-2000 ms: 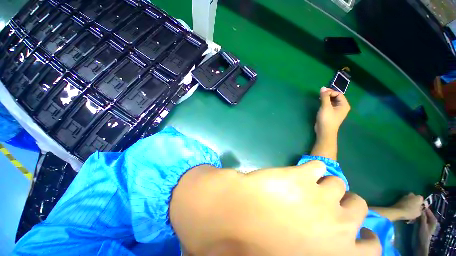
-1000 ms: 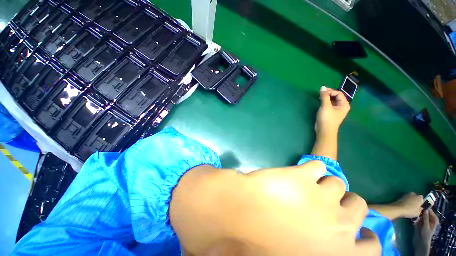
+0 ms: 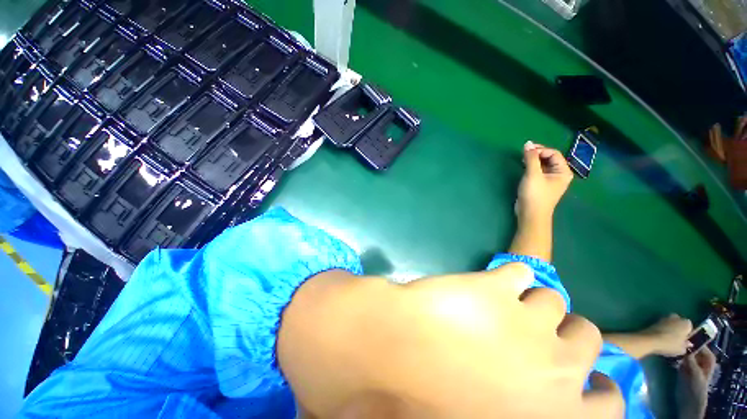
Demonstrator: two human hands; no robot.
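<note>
A display unit with a dark bluish screen, pale border and short orange-gold tail lies on the green surface, just right of my right hand. My right hand's thumb and fingers are pinched together. A small pale spot shows at the tip; no held thing can be made out. My left hand is very large and close to the camera. Its fingers are curled, it is cut off by the bottom edge, and anything inside it is hidden.
A blister tray with dark pockets fills the left, beside a pale post. Two black housings lie next to it. Dark pieces lie farther back. At lower right, another person's hands hold a small device.
The display unit and the dark pieces behind it have shifted right and slightly down. My hands have stayed in place. The other person's hands have moved slightly.
</note>
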